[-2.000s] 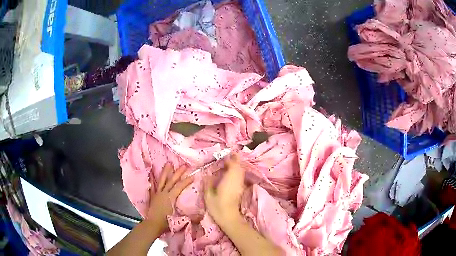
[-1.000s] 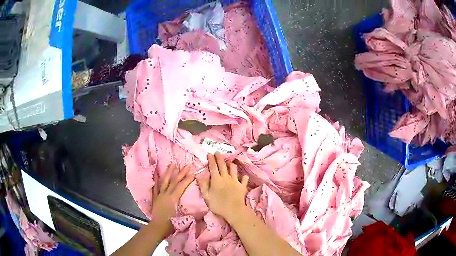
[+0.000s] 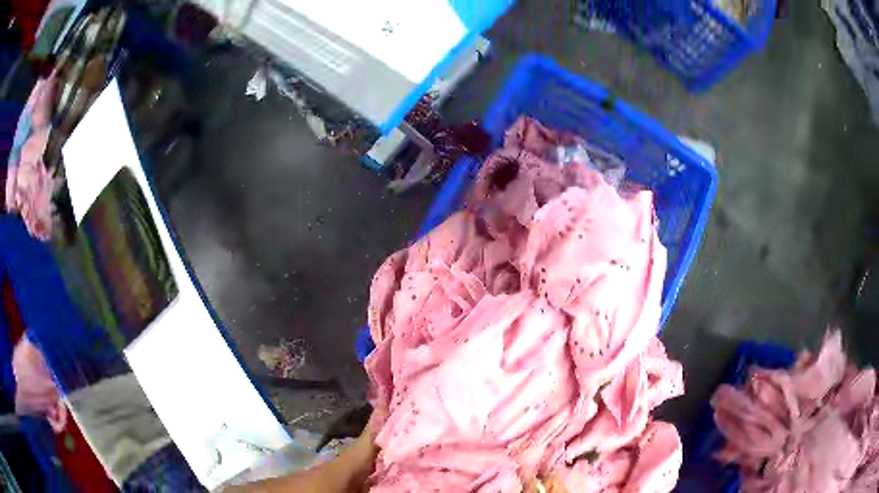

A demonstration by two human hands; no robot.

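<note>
A large gathered bundle of pink eyelet fabric (image 3: pixel 492 376) fills the lower middle, in front of and partly over a blue crate (image 3: pixel 689 207). My left hand (image 3: pixel 360 464) reaches in from the bottom edge and holds the bundle from its left side; the fingers are hidden by the cloth. A small skin-toned patch at the bottom edge, among the folds, may be my right hand (image 3: pixel 545 484); its grip does not show. More pink fabric (image 3: pixel 525 140) and a pale piece lie in the crate behind the bundle.
Another pink heap (image 3: pixel 805 419) sits at a blue crate, lower right. A second blue crate (image 3: pixel 708 43) stands at the top right. A white, blue-edged machine table (image 3: pixel 386 43) is at the top; a curved white table edge (image 3: pixel 183 385) runs down the left.
The view has swung, and the crate now appears lower and nearer the middle. The spread pink fabric is gathered into a lifted heap. My hands no longer lie flat on it; the white tag is out of sight.
</note>
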